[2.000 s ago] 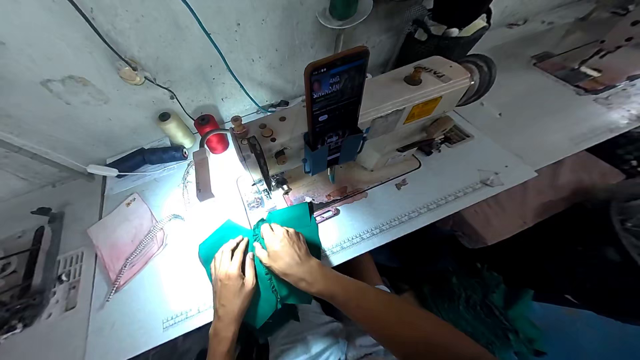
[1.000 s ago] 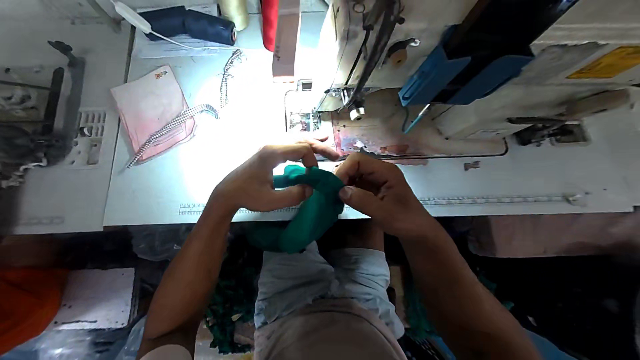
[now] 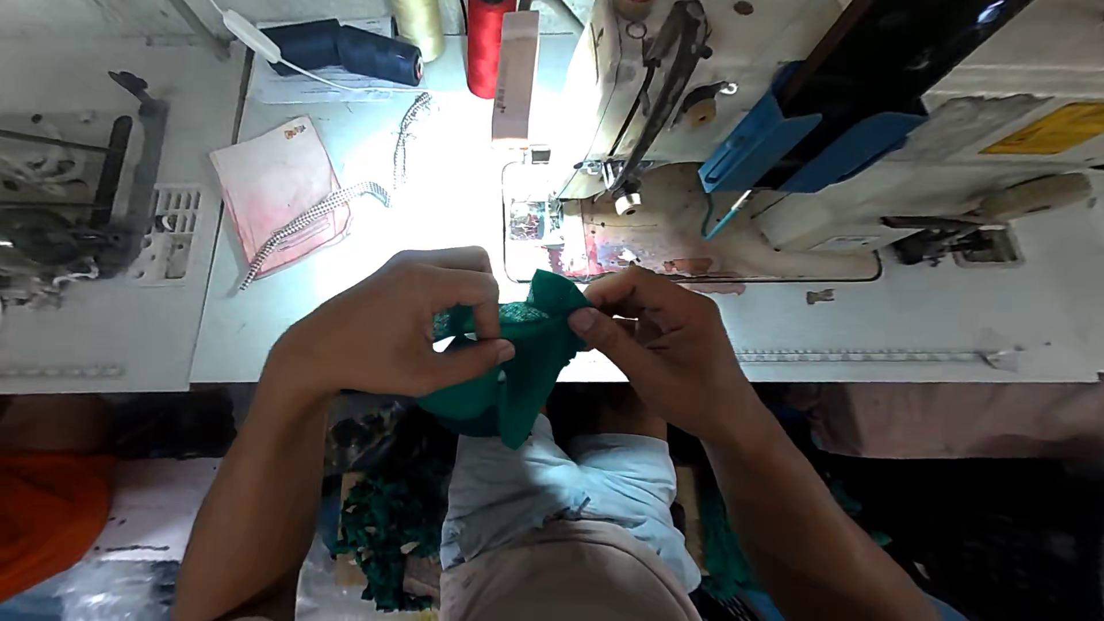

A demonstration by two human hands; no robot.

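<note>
A piece of green fabric [image 3: 535,358], bunched and folded, hangs between both hands over the front edge of the sewing table. My left hand [image 3: 414,323] pinches its left part between thumb and fingers. On the right side, my right hand [image 3: 660,336] grips a folded corner with thumb and forefinger. Behind the hands is the sewing machine's presser foot and needle area [image 3: 625,194], with nothing green under it. The lower part of the fabric hangs above the lap.
A phone in a blue holder [image 3: 759,142] stands on the sewing machine. A pink cloth [image 3: 280,194] and a patterned cord [image 3: 315,211] lie at left. Behind are navy thread cones [image 3: 379,53] and a red thread cone [image 3: 490,47]. Green scraps [image 3: 388,526] lie below the table.
The fabric lay spread on the table under both hands; it is now lifted and bunched between my fingers. The view has shifted closer and turned.
</note>
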